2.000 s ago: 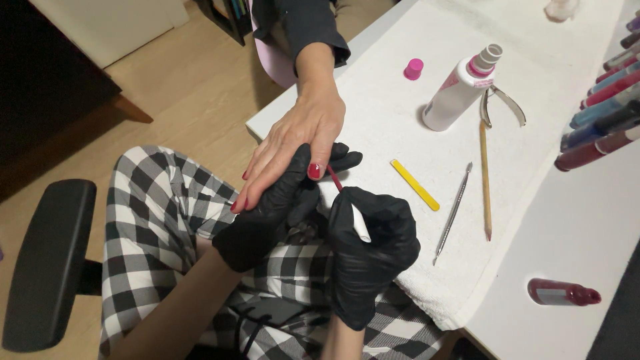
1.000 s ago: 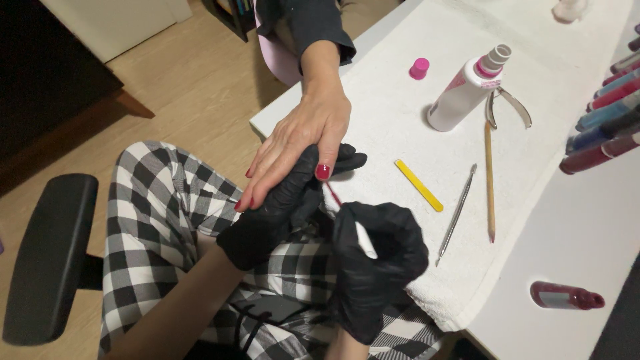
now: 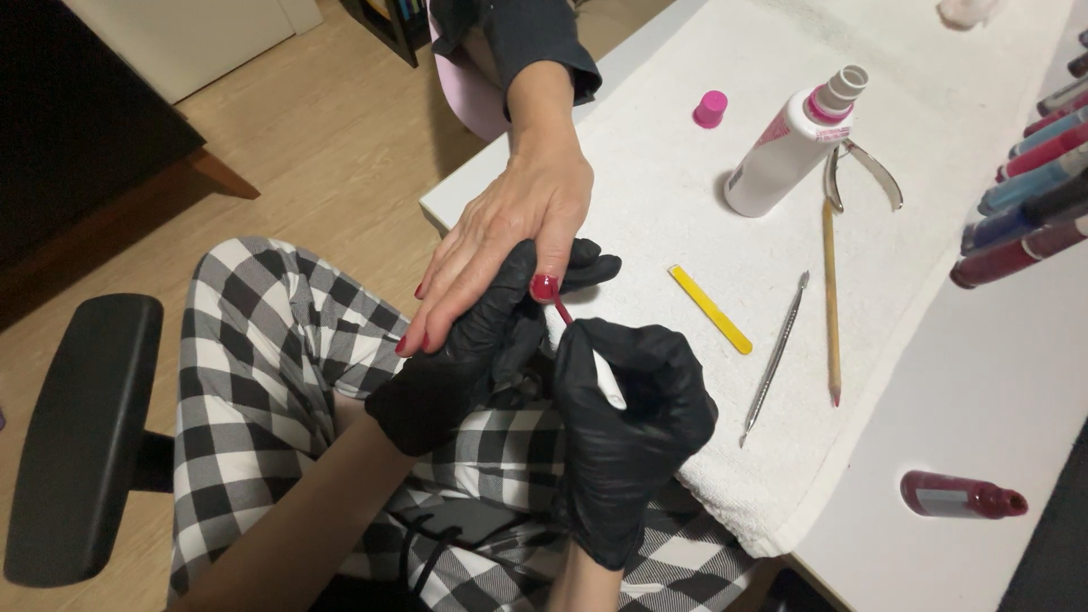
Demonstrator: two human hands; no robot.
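My left hand (image 3: 463, 357), in a black glove, holds the other person's hand (image 3: 540, 200) from below, around the thumb and fingers. My right hand (image 3: 633, 408), gloved in black too, pinches a nail polish brush (image 3: 609, 381) by its white cap. The brush's red tip touches the thumbnail (image 3: 544, 287), which is coated glossy red. Red polish also shows on the person's other visible nails. An uncapped bottle of dark red polish (image 3: 956, 495) lies on its side or leans at the lower right of the table.
On the white towel (image 3: 765, 255) are a yellow nail file (image 3: 711, 309), a metal cuticle pusher (image 3: 774, 359), a wooden stick (image 3: 832, 306), cuticle nippers (image 3: 869, 174), a white spray bottle (image 3: 786, 149) and a pink cap (image 3: 711, 110). Several polish bottles (image 3: 1033, 183) line the right edge.
The brush tip, just below the thumbnail's end one second ago, is now on the nail. My left hand keeps its hold on the other person's hand.
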